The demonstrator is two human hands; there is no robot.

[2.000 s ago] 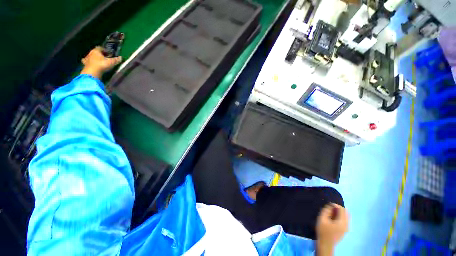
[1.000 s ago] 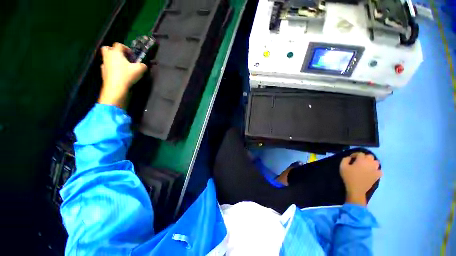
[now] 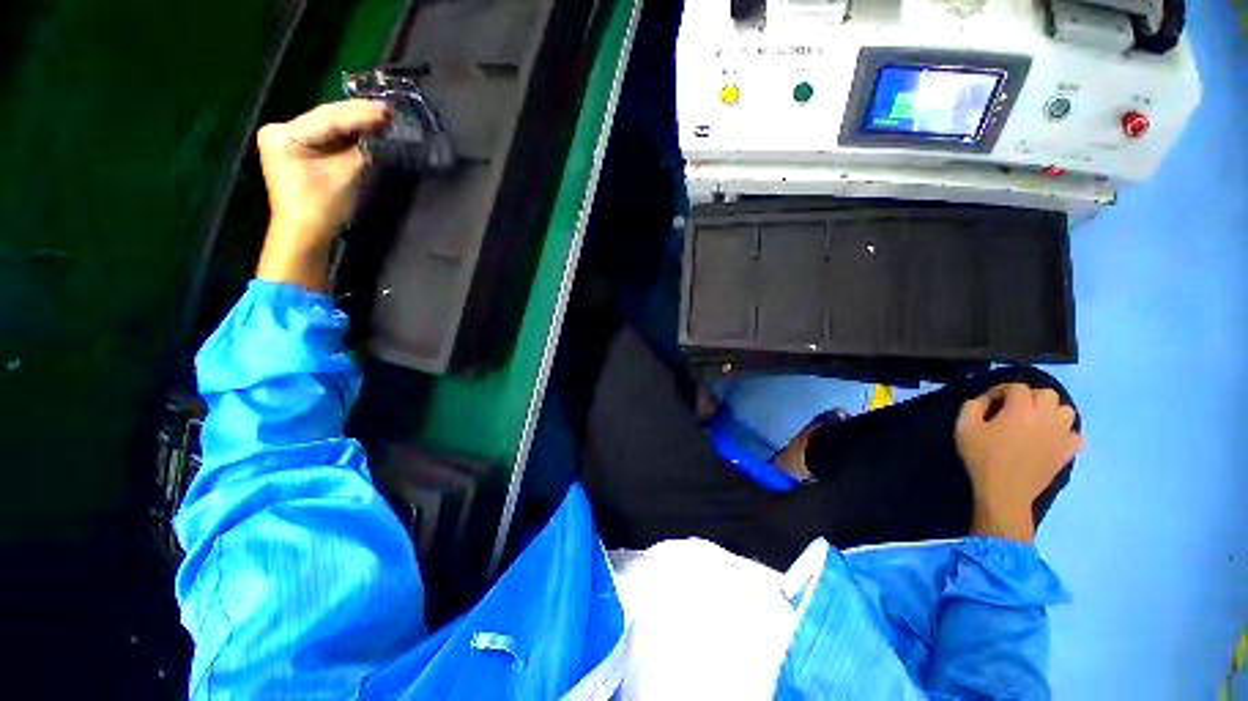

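My left hand (image 3: 318, 162) is shut on a small dark electronic module (image 3: 401, 121) with silvery detail, blurred, gripped at its left edge. The hand holds the module over the left side of the black foam tray (image 3: 427, 295) on the green bench. Whether the module touches the tray cannot be told. The tray has shallow pockets in a row. My right hand (image 3: 1016, 445) rests on my right thigh with its fingers curled, and nothing shows in it.
The white machine (image 3: 753, 137) with a lit touchscreen (image 3: 933, 104) stands in front. A stack of black trays (image 3: 876, 281) lies against its front above my lap. More black trays (image 3: 435, 507) lie beside my left sleeve. The bench edge (image 3: 564, 295) runs between bench and lap.
My left hand has moved from the bench left of the tray to over the tray's side with the module. My right hand has lowered onto my thigh. The view has turned.
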